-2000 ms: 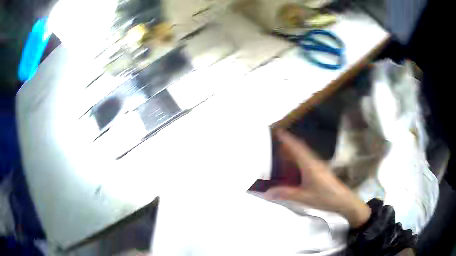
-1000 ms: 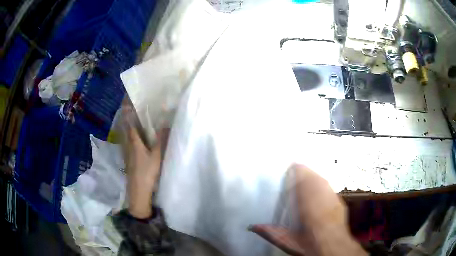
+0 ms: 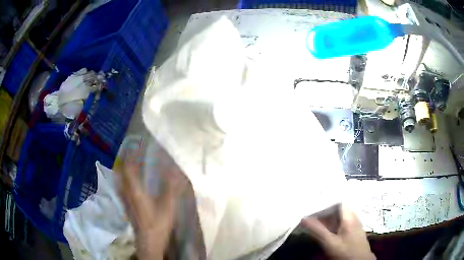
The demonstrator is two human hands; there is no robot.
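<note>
A large white fabric piece (image 3: 203, 127) lies spread and rumpled over the left and middle of the table, partly glared out. My right hand (image 3: 340, 234) grips its near right edge at the table's front. My left hand (image 3: 152, 203) is blurred beside the cloth's left edge; whether it touches or holds the cloth cannot be told. The steel needle plate area (image 3: 358, 160) shows right of the cloth, whose edge reaches the dark plates. The presser foot area (image 3: 379, 104) stands behind the plates.
The blue lamp head (image 3: 351, 38) hangs over the table's back. The metal attachment with brass rollers (image 3: 422, 111) is at right. Blue crates (image 3: 119, 66) stand at left, with crumpled white cloth (image 3: 99, 216) below. A blue scissors handle (image 3: 461, 195) shows at the right edge.
The cloth has spread further right, up to the plates, and its far part lies rumpled on the table. My right hand has moved lower and pinches its edge. The lamp has come into view.
</note>
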